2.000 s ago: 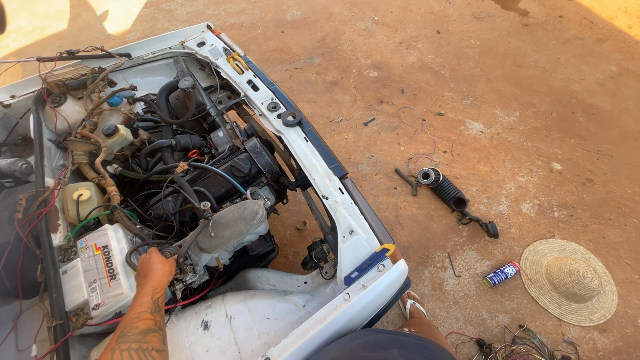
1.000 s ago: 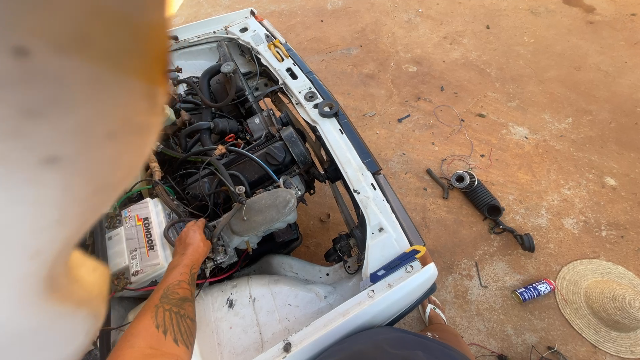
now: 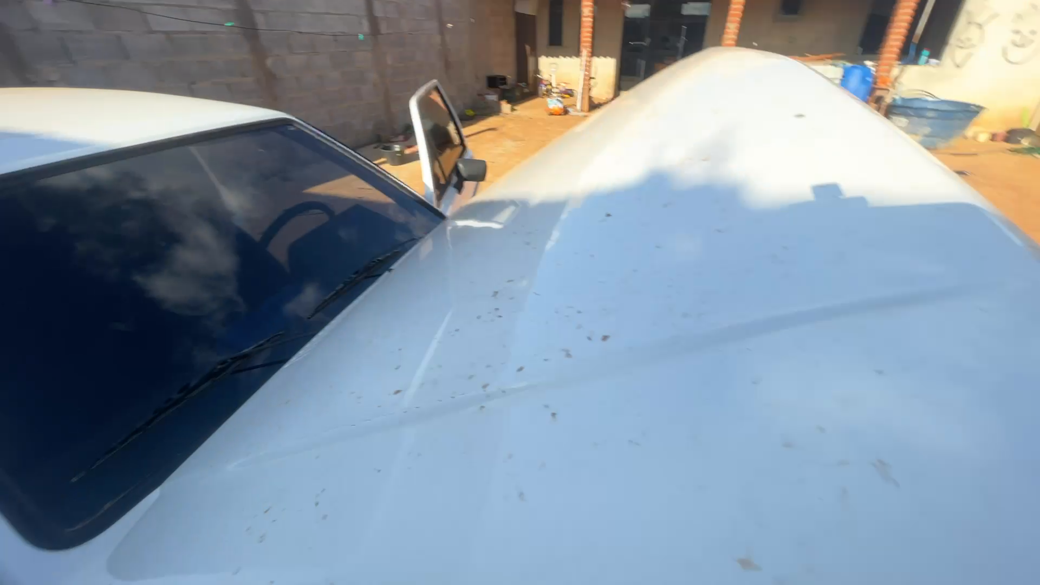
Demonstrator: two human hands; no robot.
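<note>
Neither my left hand nor my right hand shows in the head view. The car's white hood [image 3: 650, 366] fills the middle and right, speckled with small chips and specks, and a shadow falls over its nearer part. To the left is the dark windshield [image 3: 162, 309], reflecting clouds, with a steering wheel faintly visible behind it. Two black wiper blades [image 3: 195, 390] rest along its lower edge. The white roof [image 3: 130, 122] lies above the glass. The engine bay is hidden from this view.
Beyond the windshield a car door [image 3: 431, 138] stands open with a black side mirror [image 3: 471, 170]. A block wall [image 3: 325, 73] runs behind the car. Farther off are brick pillars [image 3: 586, 49], a blue barrel [image 3: 857, 82] and a large blue tub [image 3: 933, 118].
The view has swung up from the engine bay to the hood and windshield. The hand seen by the battery before is out of view.
</note>
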